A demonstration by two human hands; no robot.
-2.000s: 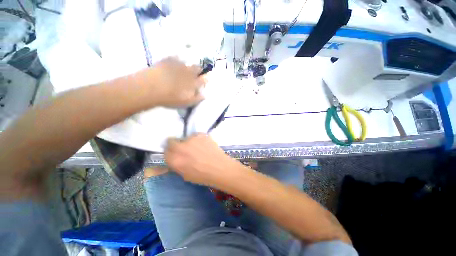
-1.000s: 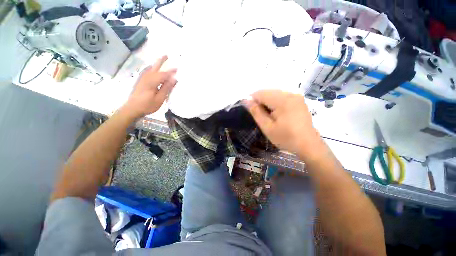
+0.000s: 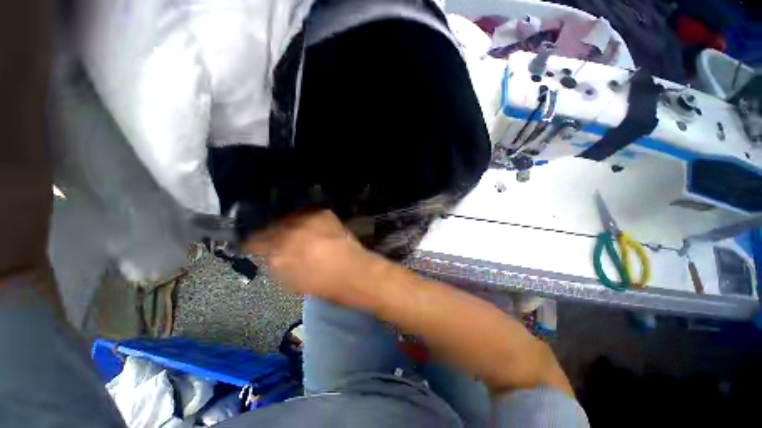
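The garment (image 3: 384, 109) is lifted in front of me. A large black face of it shows in the middle, with white puffy parts (image 3: 167, 92) on the left and a bit of plaid lining (image 3: 401, 234) at its lower edge. My right hand (image 3: 305, 251) is blurred and closed on the garment's lower dark edge, below the black part. My left arm runs up the left picture edge, very close and dark; my left hand is out of the picture.
The white sewing machine (image 3: 585, 117) stands at the right. Scissors (image 3: 618, 251) with green and yellow handles and a brown-handled tool (image 3: 695, 276) lie on its table. A blue crate (image 3: 200, 359) with white pieces is on the floor at lower left. A white bin with scraps stands behind.
The garment has been raised and turned from its white side to show its black side. My right hand has moved left and down; my left arm has lifted and its hand has left the picture.
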